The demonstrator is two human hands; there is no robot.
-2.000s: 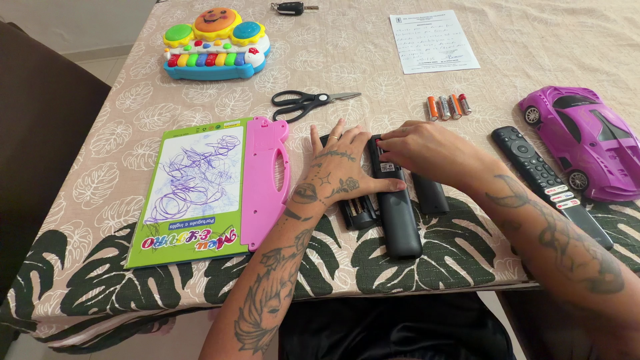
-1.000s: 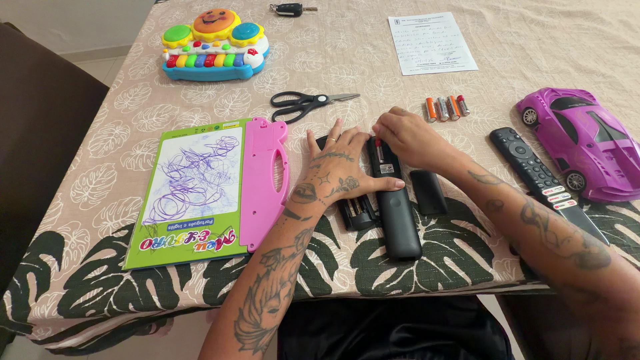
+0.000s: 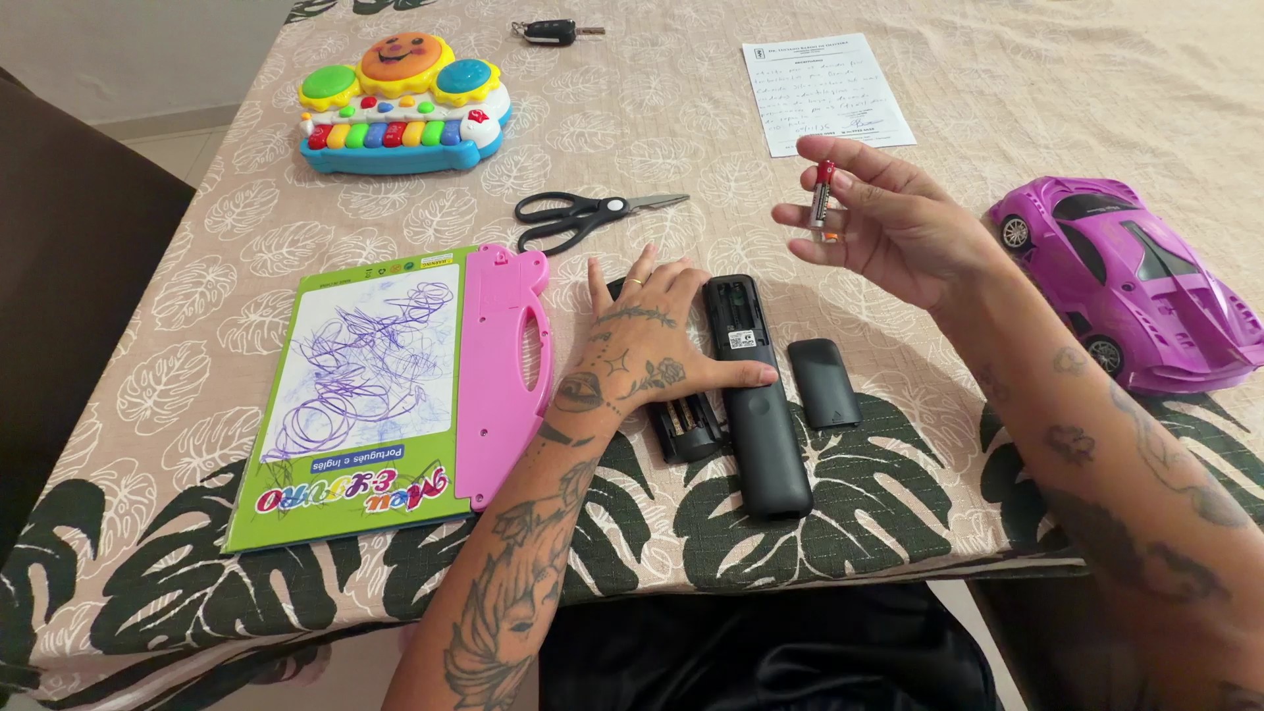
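My left hand (image 3: 647,341) lies spread over two black remote controls, its thumb across the face-down one (image 3: 770,444), whose battery bay shows at the top with no battery seen in it. Beneath the palm, the other remote (image 3: 688,430) lies mostly covered, with batteries visible in its bay. In my right hand (image 3: 879,217), raised above the cloth, a small battery (image 3: 822,193) with a red end is held between thumb and fingers. A black battery cover (image 3: 825,383) rests just right of the remotes. Behind the right hand, a bit of orange shows, too hidden to name surely.
Scissors (image 3: 602,212) lie beyond my left hand. To the left are a pink-and-green drawing board (image 3: 506,385) and a toy piano (image 3: 395,138). A car key (image 3: 553,33) and a written sheet (image 3: 829,89) are farther back. A purple toy car (image 3: 1136,286) stands right.
My right hand has left the top of the face-down remote and moved right and up, a battery now showing in its fingers. The remote's bay is uncovered to view. My left hand has stayed in place.
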